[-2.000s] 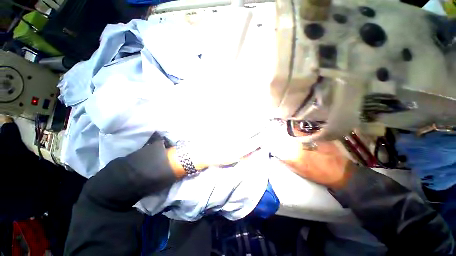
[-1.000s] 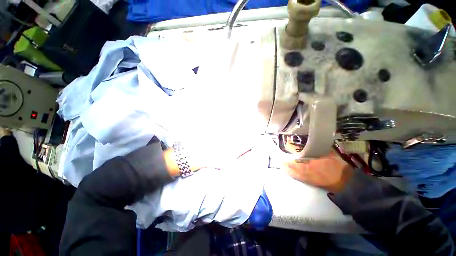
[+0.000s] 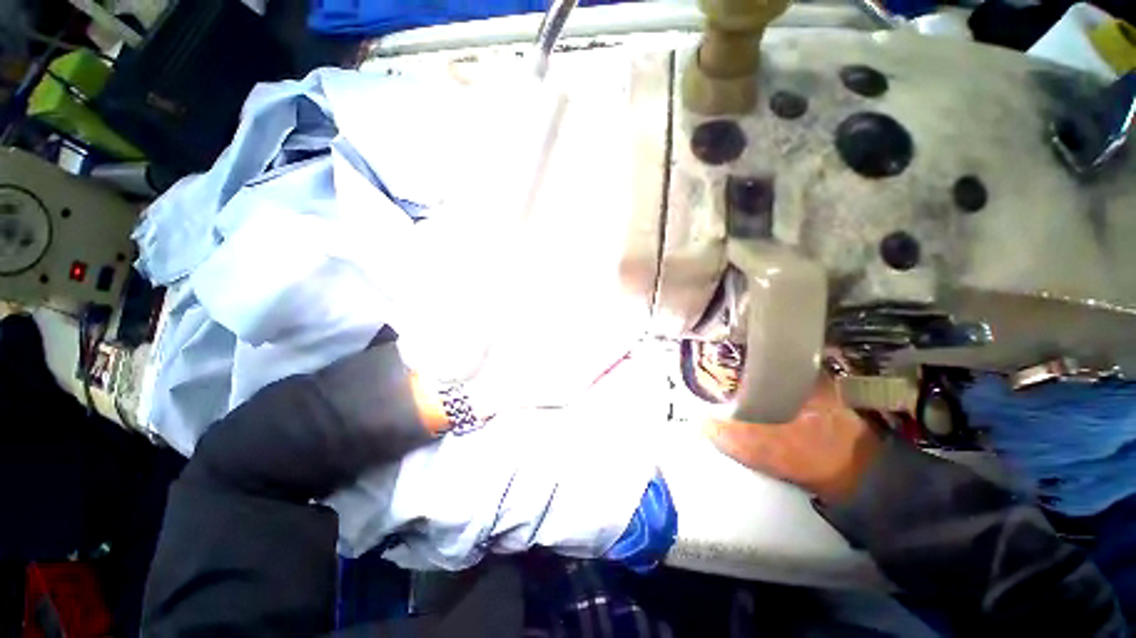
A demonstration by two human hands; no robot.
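Observation:
A pale blue garment (image 3: 268, 274) lies heaped on the table left of the cream sewing machine head (image 3: 922, 175), overexposed to white near the needle. A royal blue part (image 3: 650, 521) hangs at its lower edge. My left hand (image 3: 530, 396) reaches over the cloth from the left, a metal watch at the wrist; glare washes out its fingers. My right hand (image 3: 797, 436) lies at the machine's needle area, its fingertips lost in glare and partly behind the machine's front guard. The needle and presser foot cannot be made out clearly.
Another machine (image 3: 62, 237) stands at far left, with a person's dark sleeve below it. Black looped handles (image 3: 937, 411) lie right of my right hand. A fringed blue bundle (image 3: 1053, 442) is at far right. Royal blue cloth (image 3: 411, 15) lies behind the table.
Since the first frame the view has shifted, so the machine head shows lower and further left. In the last second both hands stay nearly in place; my left hand sits slightly nearer the cloth's middle.

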